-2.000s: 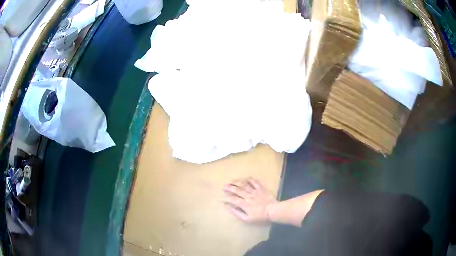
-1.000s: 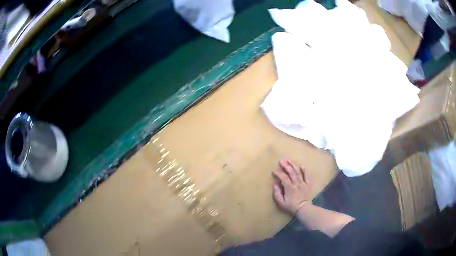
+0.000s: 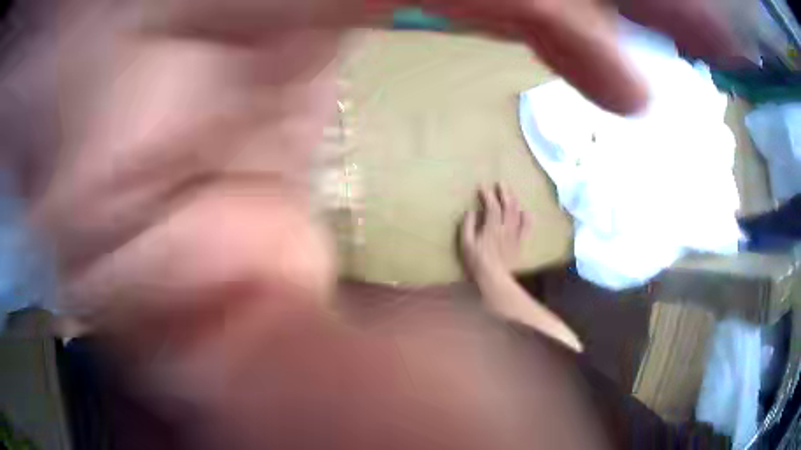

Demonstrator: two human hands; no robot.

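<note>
My right hand rests on the tan cardboard bench cover, fingers spread and empty. The large crumpled white heap of bags lies on the bench to its right. My left hand is raised very close to the camera and strongly blurred. It covers the left side and much of the top; its fingers reach right, apart, over the view of the heap. I see nothing held in it. The bench and belt behind it are mostly hidden.
A brown carton stands at the right, with ribbed tan corrugated pads and a white bag below it. Another white piece is at the right edge. A shiny tape strip crosses the cardboard.
My left hand has come up in front of the camera. The view has turned; the clear and white unit on the belt no longer shows. My right hand still rests on the cardboard.
</note>
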